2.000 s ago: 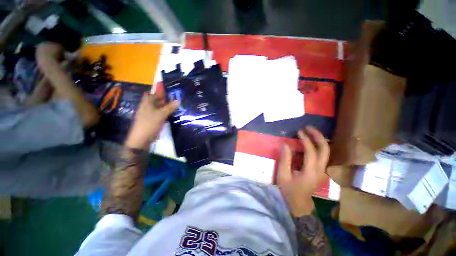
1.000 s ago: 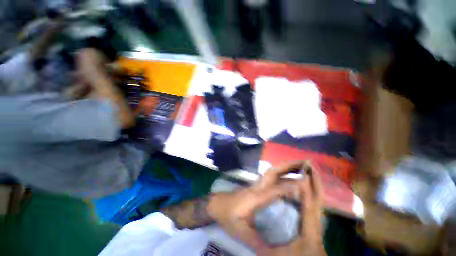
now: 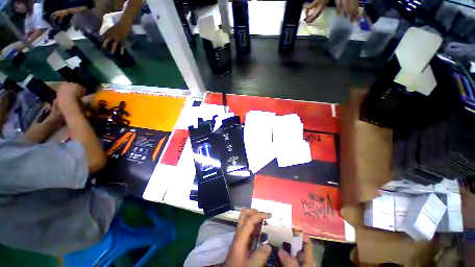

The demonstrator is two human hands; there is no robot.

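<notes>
A folding carton (image 3: 272, 252), black with a pale grey-white flap (image 3: 277, 237) standing up, is held over the lap at the bottom edge. My left hand (image 3: 249, 245) grips its left side and my right hand (image 3: 303, 253) its right side, thumbs near small dark tabs. The carton's lower part and parts of both hands are cut off by the picture's edge. Flat black carton blanks (image 3: 212, 190) with a blue product picture lie overlapping on the table. Loose white sheets (image 3: 260, 138) are spread right of them.
A red, black and white printed cover (image 3: 297, 195) lies on the table. Stacked dark blanks (image 3: 427, 141), brown kraft paper (image 3: 367, 156) and white bundles (image 3: 383, 211) are at right. A person (image 3: 44, 161) sits at left by a blue stool (image 3: 122, 240).
My left hand left the flat blanks and my right hand left the table; both came together over the lap. The blurred grey-white shape there now shows as a flap on a carton. The view shifted.
</notes>
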